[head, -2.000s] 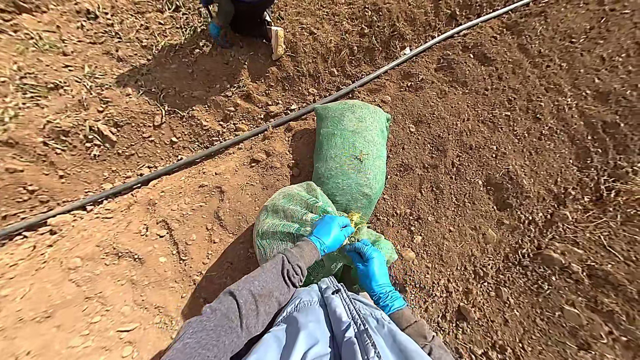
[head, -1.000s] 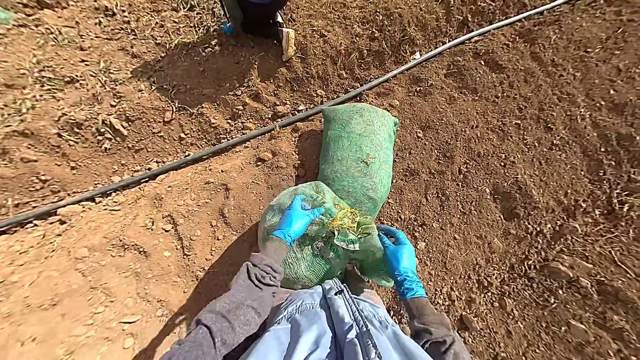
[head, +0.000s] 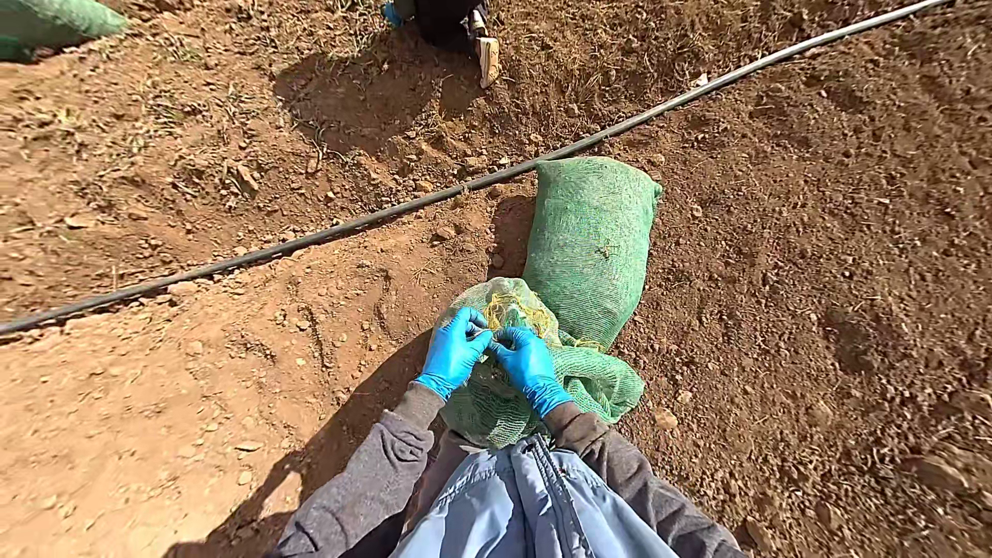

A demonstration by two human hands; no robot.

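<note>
My left hand (head: 456,353) and my right hand (head: 527,360), both in blue gloves, meet fingertip to fingertip over a loosely filled green mesh sack (head: 484,407). Thumb and fingers of each are pinched together; whatever lies between them is too small to make out. A tangle of yellow string (head: 515,306) lies on the sack just beyond my fingers. Loose folds of the mesh bulge out to the right of my right hand. Touching this sack on its far side, a full green mesh sack (head: 593,240) lies on the soil.
A dark hose or pipe (head: 403,208) crosses the reddish, stony soil diagonally, passing the full sack's far end. Beyond it a person's lower leg and shoe (head: 487,58) show at the top edge, with a blue-gloved hand nearby. Another green sack (head: 66,23) lies at the upper left.
My hands, apart on the nearer sack a second ago, have come together over it. The yellow string has shifted to the far side of my fingers. More of the upper left is in view.
</note>
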